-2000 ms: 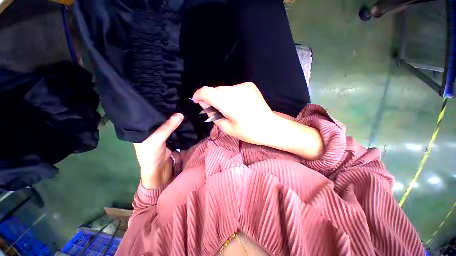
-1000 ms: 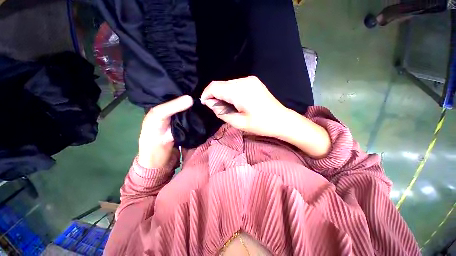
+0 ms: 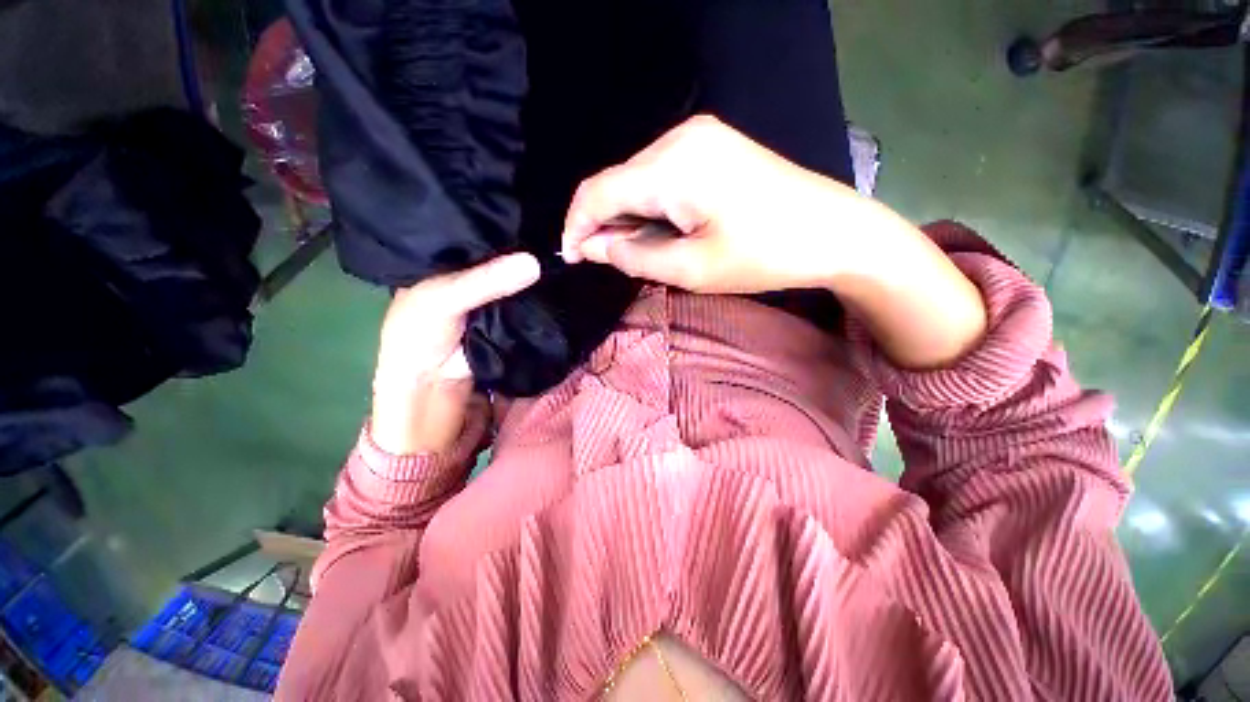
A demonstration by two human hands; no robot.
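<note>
The black garment [image 3: 398,165] hangs over the left side of the lap, with a gathered section [image 3: 459,103] of tight puckers running down it. My left hand [image 3: 436,322] grips the garment's near edge between thumb and fingers, and a bunched fold of cloth shows below the thumb. My right hand [image 3: 713,220] is just right of the left thumb, thumb and forefinger pinched together at a tiny pale tip. The dark thread snips [image 3: 642,231] lie mostly hidden in my right palm. No loose thread can be made out.
A large black garment pile [image 3: 124,261] hangs at the left. A red plastic-lined bin [image 3: 284,117] stands behind the garment. Blue crates [image 3: 226,638] are at the lower left. A metal-legged frame [image 3: 1165,240] and yellow-striped floor tape [image 3: 1172,391] are at the right.
The snips' blades, seen pointing out earlier, are now tucked in my right palm. My right hand has moved slightly up and right. The garment's near edge is bunched at my left hand, and the red bin has come into view.
</note>
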